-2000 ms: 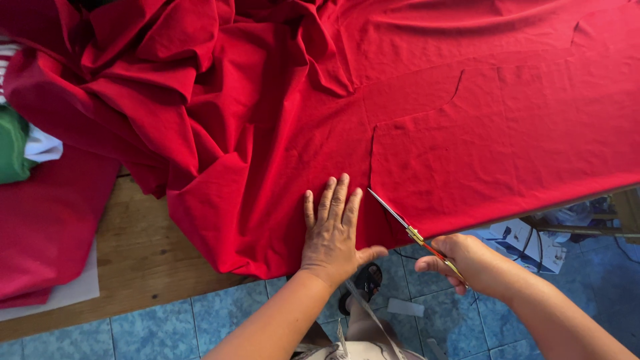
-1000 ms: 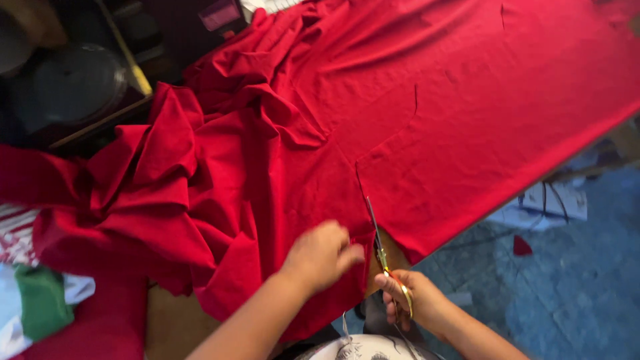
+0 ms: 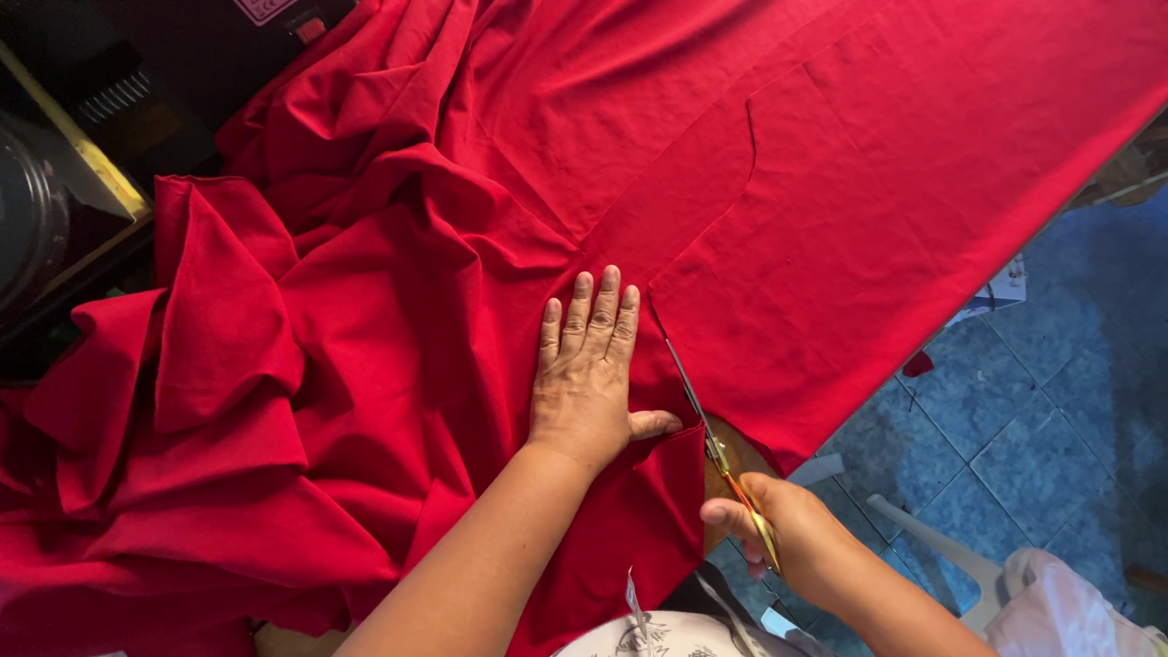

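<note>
Red fabric [image 3: 849, 210] covers most of the work surface, flat on the right and bunched in folds on the left. My left hand [image 3: 589, 379] lies palm down on it, fingers spread, thumb close to a cut edge. In my right hand [image 3: 766, 529] are scissors [image 3: 721, 456] with gold-coloured handles. Their blades lie in the fabric, pointing up and left along a slit. From the slit, a dark curved line [image 3: 752, 155] runs up and right across the cloth. Near the scissors the cut edges are parted, and a wooden surface [image 3: 744, 443] shows between them.
Dark equipment [image 3: 173, 55] and a frame with a yellowish edge [image 3: 91, 146] stand at upper left. Beyond the table's right edge is a blue tiled floor [image 3: 1031, 429] with a red scrap [image 3: 918, 364] on it. A pale plastic bag [image 3: 1058, 607] is at lower right.
The scissors have gone further up into the fabric, and the cut edges near the table's front have parted. My left hand, partly curled one second ago, is flat on the cloth. The view has shifted.
</note>
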